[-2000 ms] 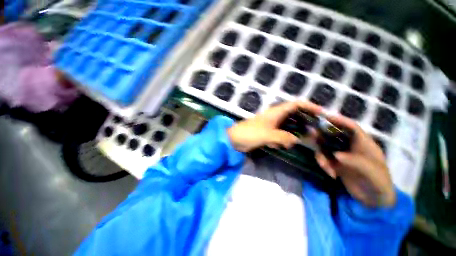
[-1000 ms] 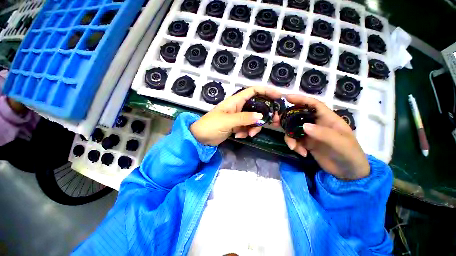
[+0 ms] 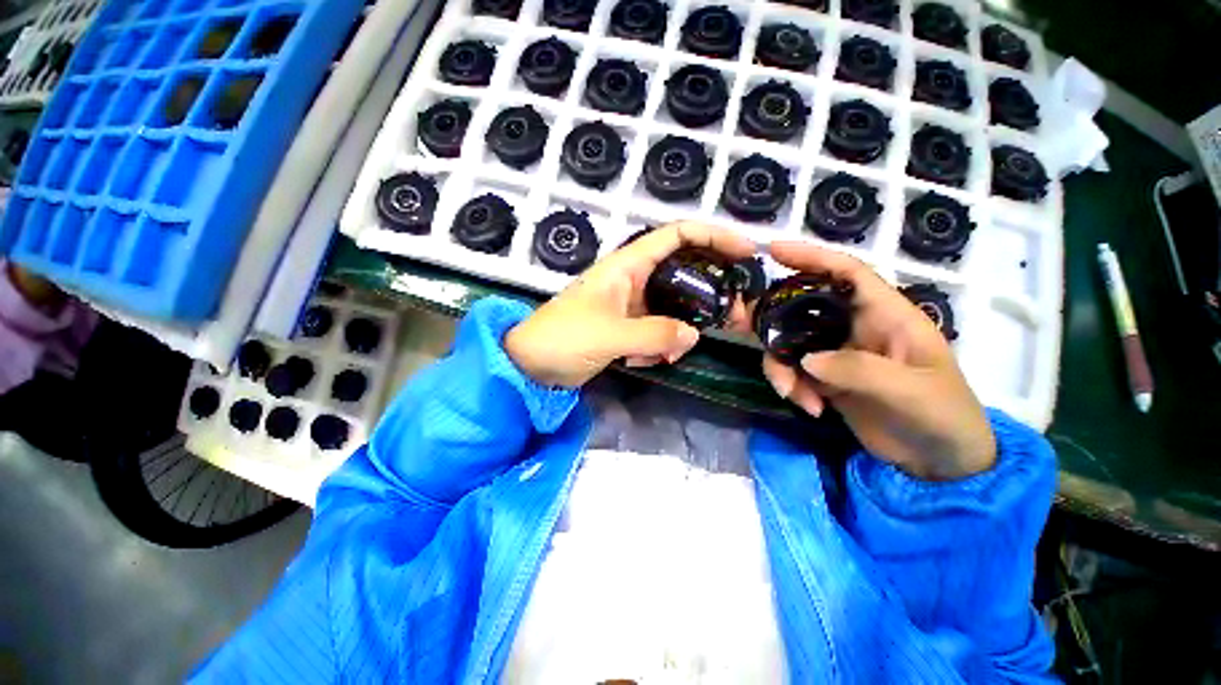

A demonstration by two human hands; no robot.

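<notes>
My left hand (image 3: 609,315) holds a round black lens assembly (image 3: 690,289) between thumb and fingers, its glossy face up. My right hand (image 3: 890,361) holds another black lens assembly (image 3: 803,319) the same way, beside the first. Both are held over the front edge of a large white parts tray (image 3: 1007,311). Its square pockets hold many black units with concentric rings; some pockets at the right front hold none. My hands hide part of the tray's front row.
A blue parts tray (image 3: 118,221) lies on pale stacked trays at left. A lower white tray of black units (image 3: 288,379) is below the bench. A crumpled white tissue (image 3: 1075,118), a pen (image 3: 1125,328) and a pale box edge are at right. A pink sleeve (image 3: 40,328) shows at far left.
The view has steadied and shifted since the earliest frame. Since one second ago, both lens assemblies have tilted slightly in my hands, showing their glossy faces more; both hands stay nearly in place.
</notes>
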